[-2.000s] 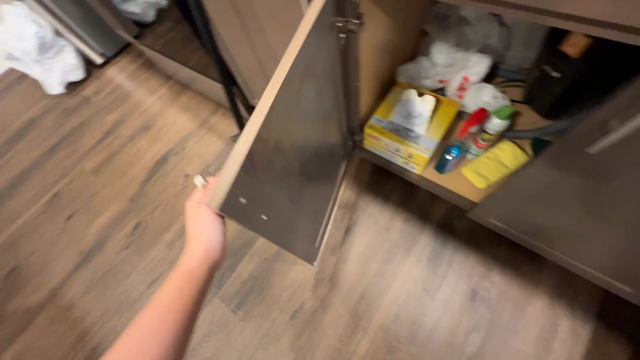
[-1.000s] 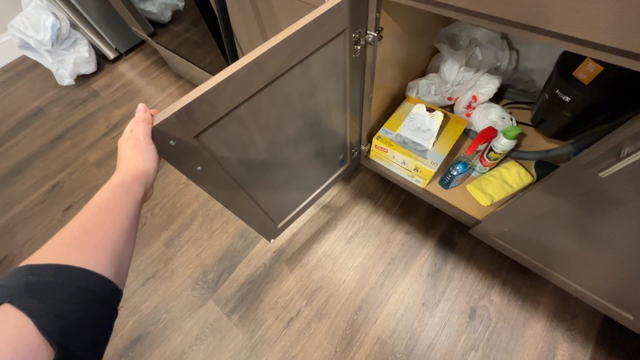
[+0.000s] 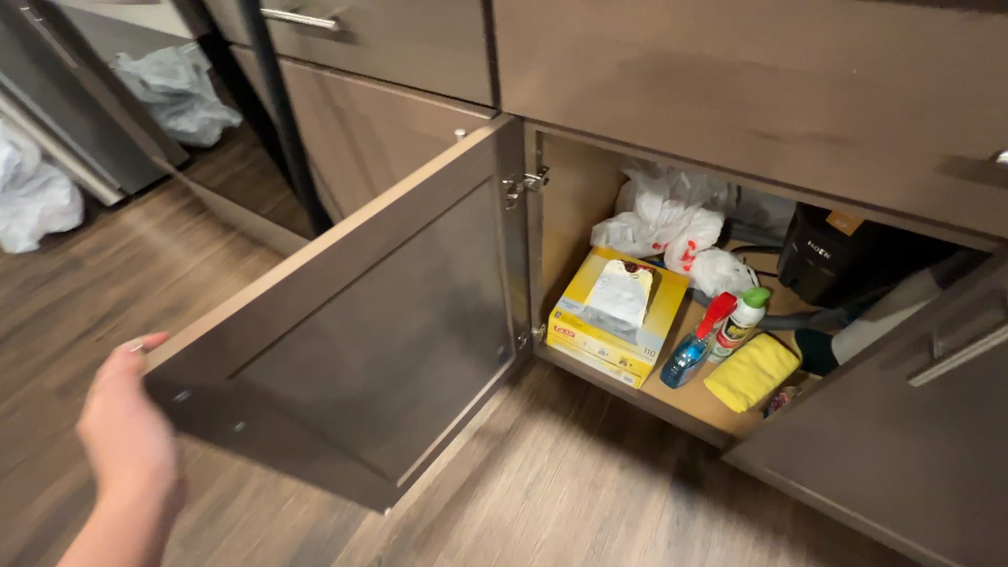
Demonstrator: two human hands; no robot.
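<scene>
My left hand (image 3: 134, 417) is at the free edge of the open cabinet door (image 3: 378, 339), fingers curled at its upper outer corner. My right hand is out of view. Inside the cabinet stands a yellow Glad trash bag box (image 3: 571, 315), with a white packet (image 3: 618, 295) on top. Beside it are a blue bottle with a red top (image 3: 689, 358), a spray can with a green cap (image 3: 740, 327) and a folded yellow cloth (image 3: 752, 372). White plastic bags (image 3: 669, 220) lie behind the box, and a black Moen unit (image 3: 823, 252) is further right.
A second cabinet door (image 3: 890, 441) with a bar handle is at the right. Drawer fronts (image 3: 740, 102) run above the opening. A black pole (image 3: 283, 118) slants down at the upper left. Plastic bags (image 3: 35, 189) lie on the wood floor by a stainless appliance (image 3: 87, 102).
My left hand stays at the door's edge. Two seconds ago the door showed more edge-on; its inner face shows more broadly now. The view has shifted.
</scene>
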